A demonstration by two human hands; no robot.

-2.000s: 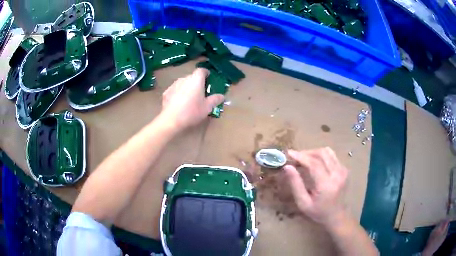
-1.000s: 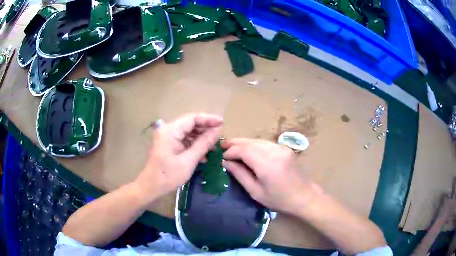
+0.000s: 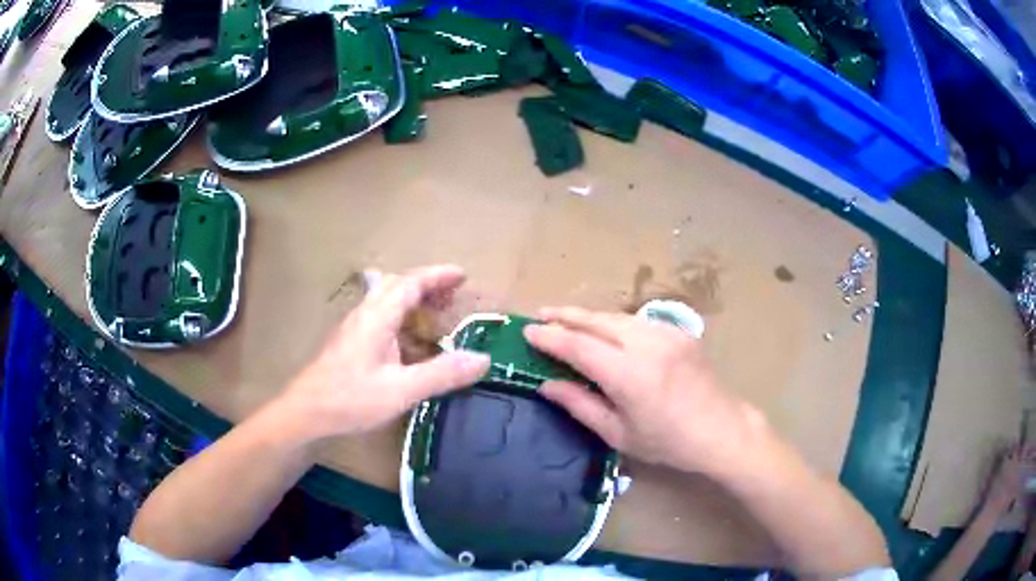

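A green housing point(image 3: 511, 471) with a silver rim and a dark recessed middle lies in front of me at the bottom centre. A small green cover plate point(image 3: 517, 353) lies on its far end. My left hand point(image 3: 392, 352) is at the far left corner, its thumb on the green end and its fingers at the rim. My right hand point(image 3: 648, 386) presses fingertips on the plate's right part and hides its right end. A white glue cup point(image 3: 673, 316) sits partly behind my right hand.
More housings point(image 3: 166, 259) are grouped at left. Loose green panels point(image 3: 552, 136) lie below a blue bin point(image 3: 773, 102). Small silver fittings point(image 3: 854, 275) lie at right on the cardboard point(image 3: 727, 227). A lower blue bin point(image 3: 102, 477) is at left. Another person's arm point(image 3: 986, 505) shows at lower right.
My left hand has come from the panel pile and my right hand from the cup to the housing. The green plate, held tilted over the housing a second ago, now lies flat on its far end.
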